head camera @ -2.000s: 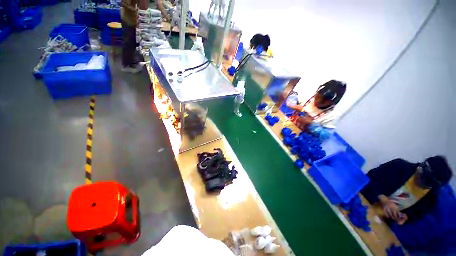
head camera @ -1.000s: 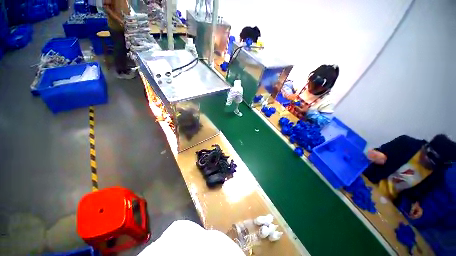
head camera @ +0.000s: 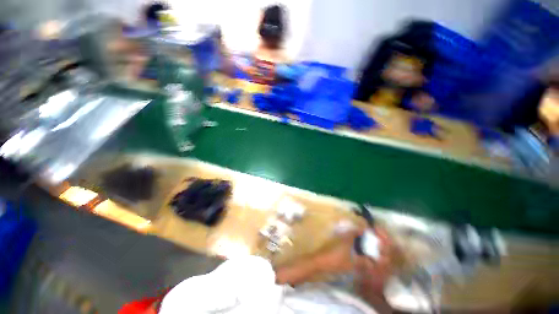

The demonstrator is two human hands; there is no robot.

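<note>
The frame is strongly blurred. My left forearm reaches right from a white sleeve, and my left hand is at a pale piece with a dark curved strip above it. My right hand seems to be close beside it, but its fingers merge in the blur. Small white parts lie on the tan bench left of my hands. A black part heap lies further left. Pale pieces with dark bands are on the right.
The green conveyor runs behind the bench, with a pale upright figure on it. A metal heating box is at left. Blue bins, blue parts and several people are opposite. A red stool shows at the lower left.
The view has swung right. My left forearm and hands now show at the bench with a pale piece. The heating box and black heap have shifted left in the picture.
</note>
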